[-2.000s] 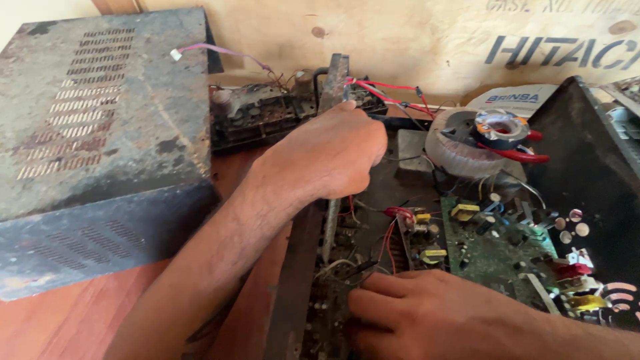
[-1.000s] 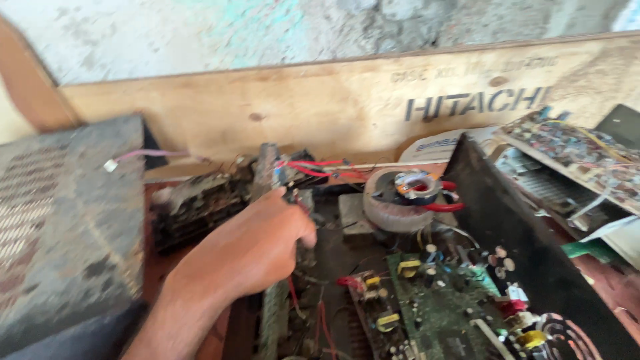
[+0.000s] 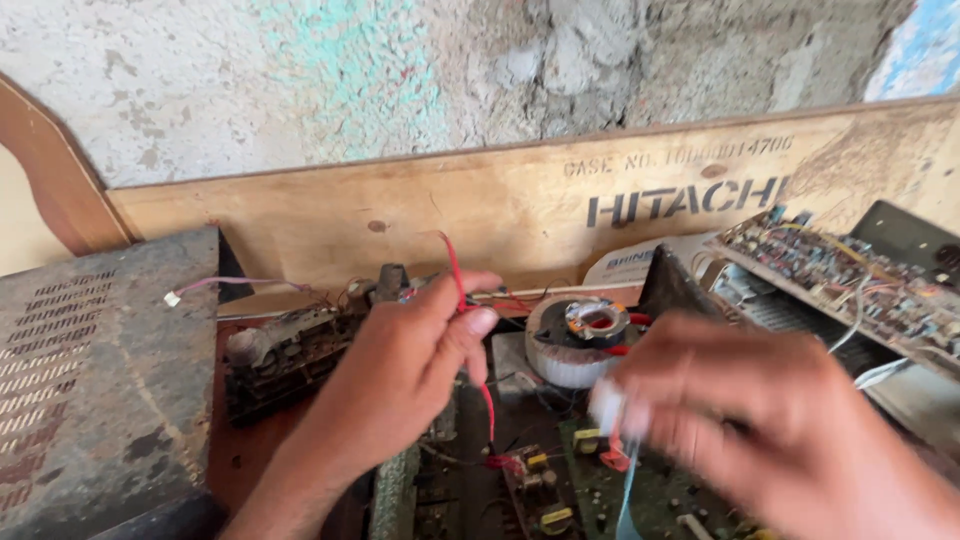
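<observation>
My left hand [image 3: 409, 367] pinches a red wire [image 3: 489, 412] between thumb and fingers above an open electronics chassis; the wire's thin bare end points up. Below, the wire runs down to a small circuit board [image 3: 541, 487]. At the right my right hand [image 3: 727, 405] is blurred by motion; something white shows at its fingertips, with a light blue strand hanging under it, too blurred to name. Between the hands stands a toroidal transformer [image 3: 574, 364] with a smaller ring-shaped coil [image 3: 597, 319] on top. A green circuit board [image 3: 600, 491] lies under my right hand.
A rusty vented metal cover [image 3: 142, 352] stands at the left. Beside it lies a dirty black component assembly [image 3: 289, 360]. A plywood board [image 3: 450, 195] with stencilled writing runs along the rough wall. At the right, a populated circuit board [image 3: 847, 270] rests on other equipment.
The left hand has come away from the chassis's metal bar and now holds up a red wire. The right hand, out of sight one second ago, is back in view. The view has tilted up.
</observation>
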